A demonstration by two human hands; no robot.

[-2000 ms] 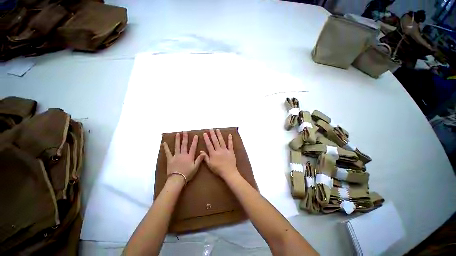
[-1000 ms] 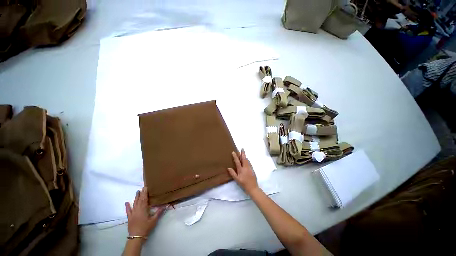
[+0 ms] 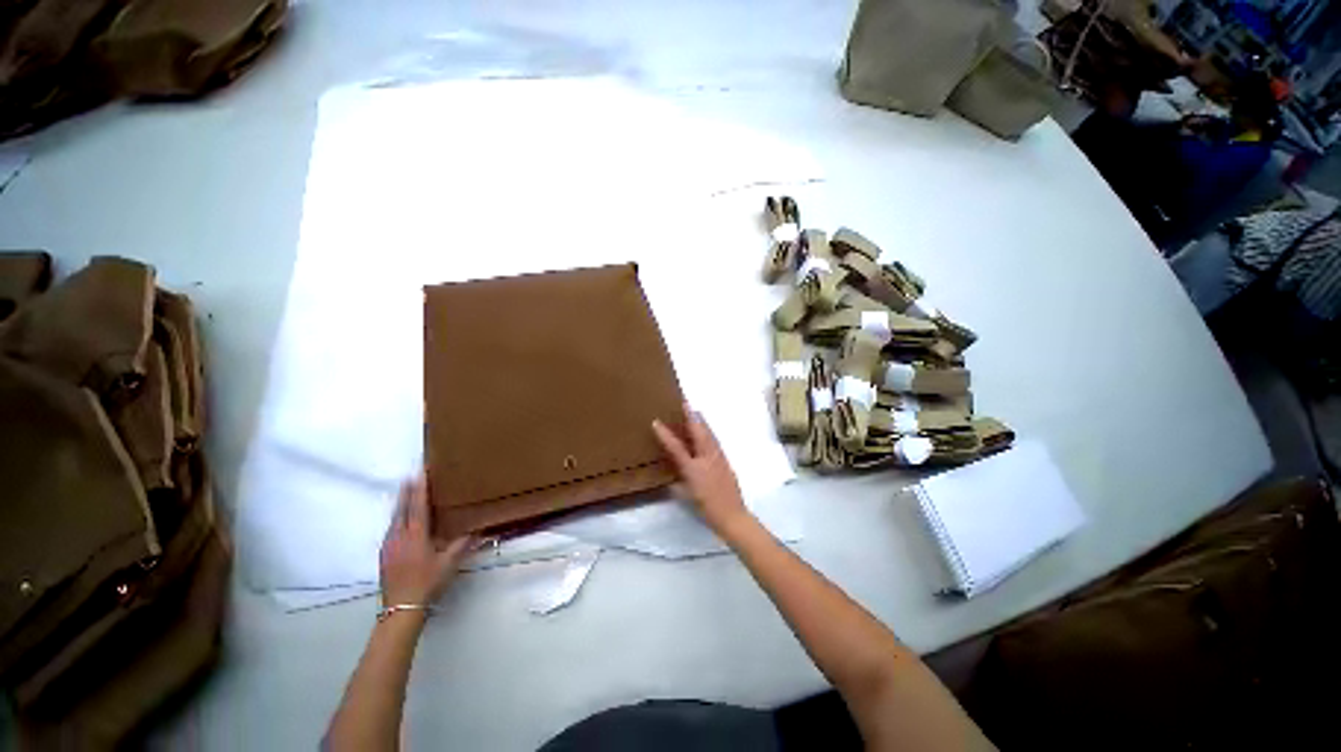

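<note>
A brown tote bag body (image 3: 544,382) lies flat on the white tissue paper (image 3: 500,162), its mouth edge toward me and a small metal stud (image 3: 569,463) near that edge. My left hand (image 3: 418,547) is at the bag's near left corner, its fingers along the side. My right hand (image 3: 697,467) is at the near right corner, its fingertips on the bag's edge. Both hands hold the bag by these corners. A small white strip (image 3: 565,583) lies just in front of the mouth.
Rolled khaki straps with white bands (image 3: 868,367) and a white card stack (image 3: 997,514) lie to the right. Limp brown bags (image 3: 88,470) are piled at left, more at far left. Brown bags (image 3: 1191,617) stand at lower right. Grey-beige bags (image 3: 919,56) stand at the far edge.
My hands have moved from flat on the bag's far part to its two near corners. The view has shifted, and over the last second the bag has moved slightly away from me.
</note>
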